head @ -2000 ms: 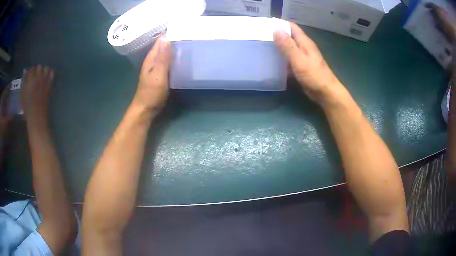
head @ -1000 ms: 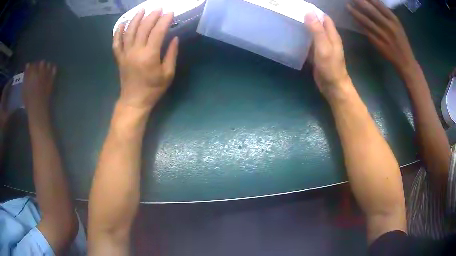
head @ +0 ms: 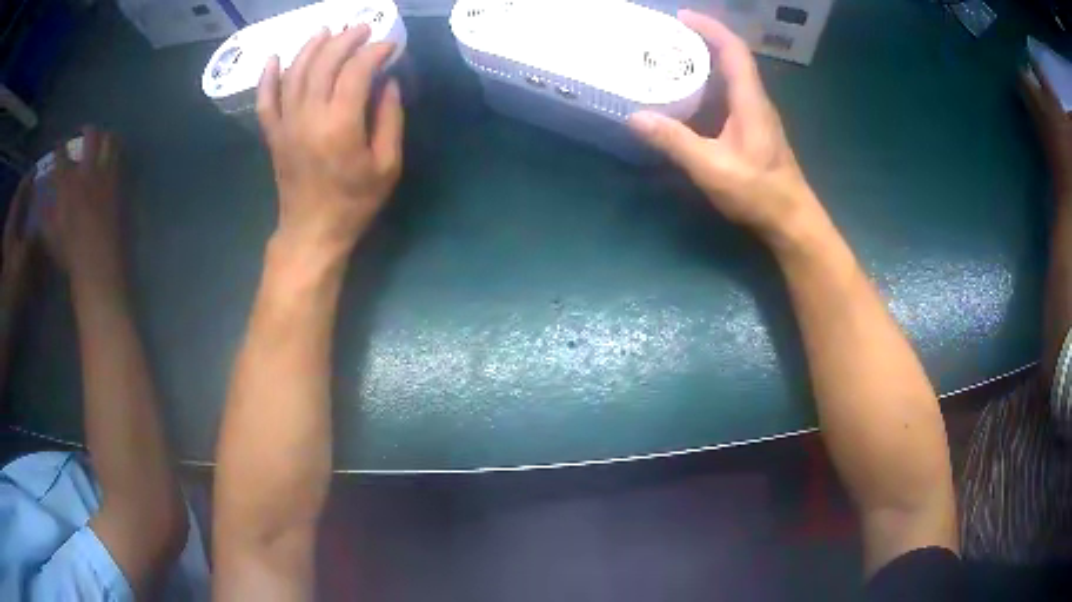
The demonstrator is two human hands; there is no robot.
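Note:
A long white oval appliance (head: pixel 582 53) lies right of centre at the far side of the bench, its white face with round grilles up and two dark ovals on its near edge. My right hand (head: pixel 729 147) grips its right end, thumb on the near edge and fingers behind. A second white oval appliance (head: pixel 259 61) lies to the left. My left hand (head: pixel 333 135) rests with its fingers over the right part of this one; how firmly it holds it I cannot tell.
The dark-green tabletop (head: pixel 564 271) has a curved pale front edge. White cartons (head: pixel 776 26) stand at the back, one more at the back left (head: pixel 176 18). A neighbour's hands (head: pixel 76 212) hold a small item at left. Another person's arm (head: pixel 1054 176) is at the right edge with a pale item.
The right appliance has turned from its translucent side to its grille face up. My left hand has left it for the other appliance. The right neighbour's arm reached in, then drew back.

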